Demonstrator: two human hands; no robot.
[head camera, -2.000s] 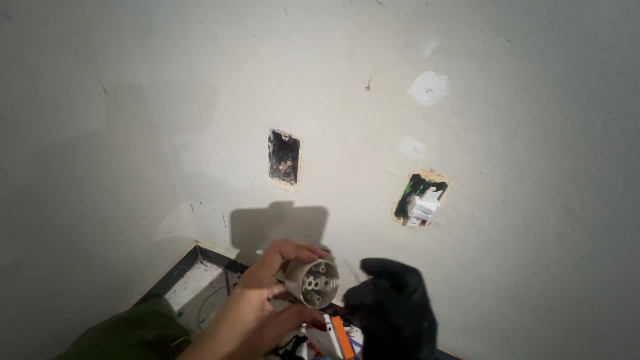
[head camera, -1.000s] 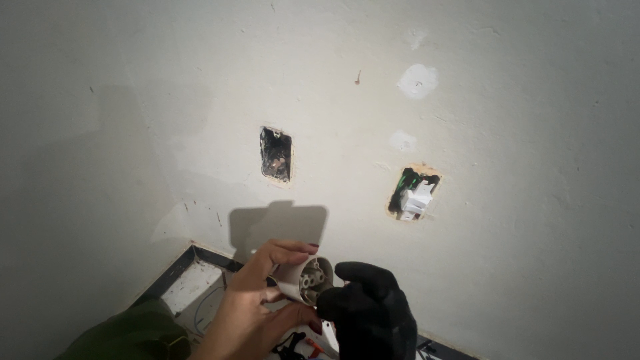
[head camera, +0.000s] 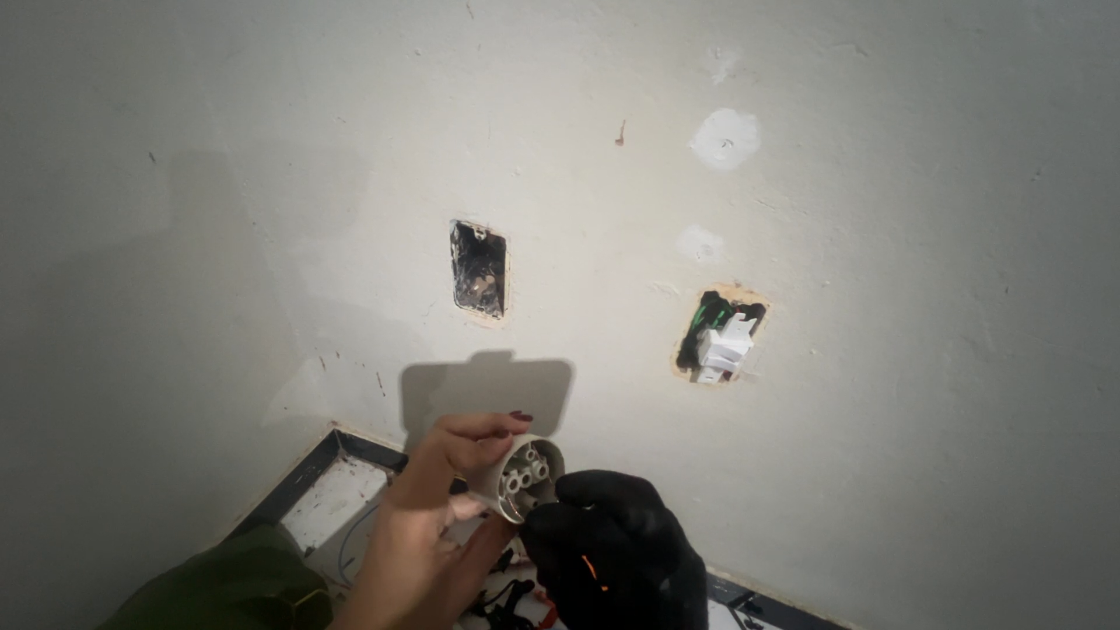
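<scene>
My bare left hand (head camera: 437, 516) holds a light grey cylindrical plastic electrical fitting (head camera: 529, 477), low in the middle of the view. Its open end faces me and shows round screw posts inside. On the right of the fitting is my right hand (head camera: 617, 542) in a black glove, its fingertips at the lower right of the rim. Whether those fingers pinch the fitting or a small part is hidden. A thin orange strand shows against the glove.
The grey wall has an open recessed box (head camera: 479, 269) at centre and another opening (head camera: 722, 337) at right with green wires and a white switch module (head camera: 726, 348). Dark skirting (head camera: 280, 486) meets in a corner. Black and red items (head camera: 516, 595) lie on the floor below my hands.
My gloved right hand has come to the fitting's rim from a little apart on the right. The orange and white item seen below the fitting two seconds ago no longer shows.
</scene>
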